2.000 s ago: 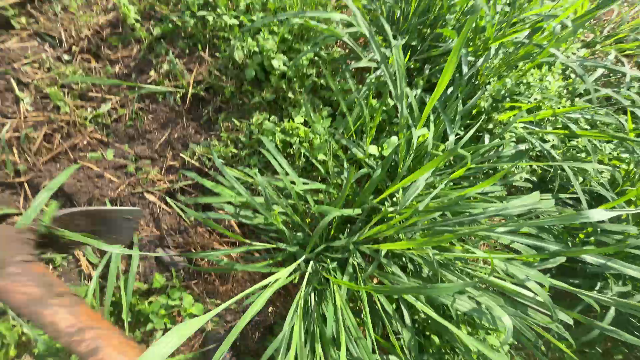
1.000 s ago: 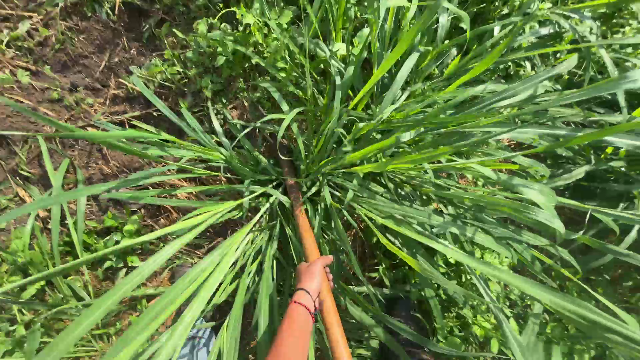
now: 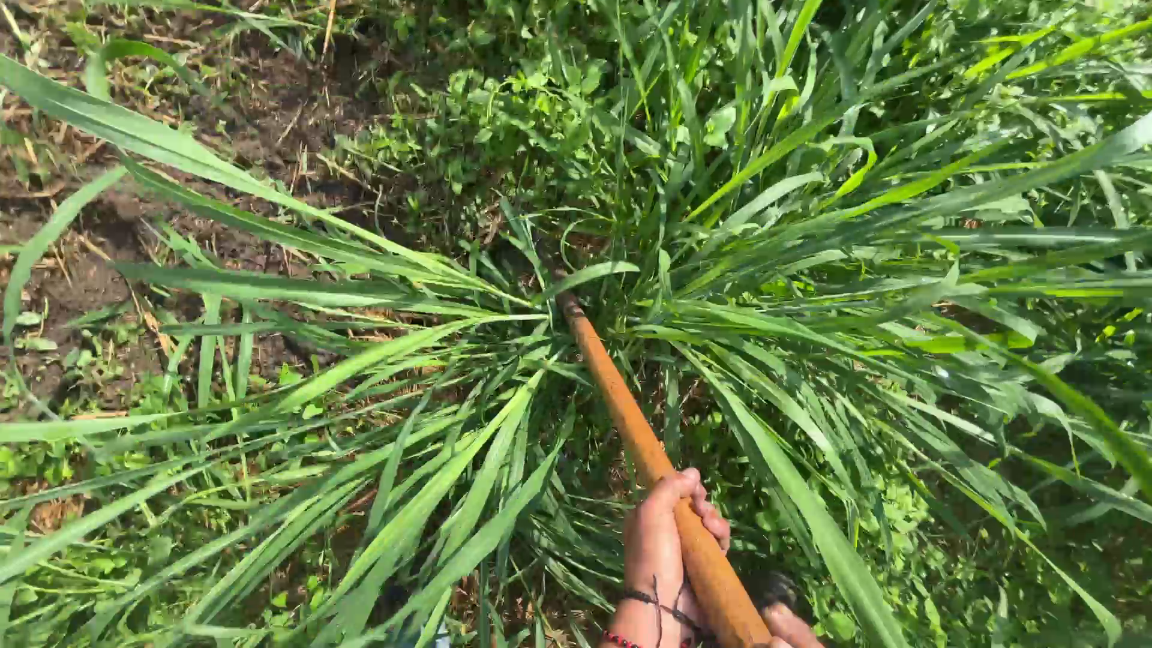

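Note:
A long orange-brown tool handle [image 3: 630, 418] slants up from the bottom edge into the middle of a large grass clump [image 3: 504, 432]. My left hand [image 3: 673, 522], with dark cord and red-beaded bracelets at the wrist, is wrapped around its lower part. Lower down, at the frame's bottom edge, part of my right hand [image 3: 790, 627] shows against the handle; the rest is cut off. The far end of the handle is dark and sinks among the grass bases, where the leaves hide the tool's head.
Muddy soil [image 3: 279, 99] with dry stalks lies at the upper left. Low broad-leaved weeds [image 3: 540, 108] grow behind the clump, and dense long grass [image 3: 972, 270] fills the right. A dark shoe [image 3: 772, 589] partly shows near the bottom.
Two seconds ago the metal blade was raised at the left; by one second ago the tool reached into the clump. My right hand has come into view at the bottom edge.

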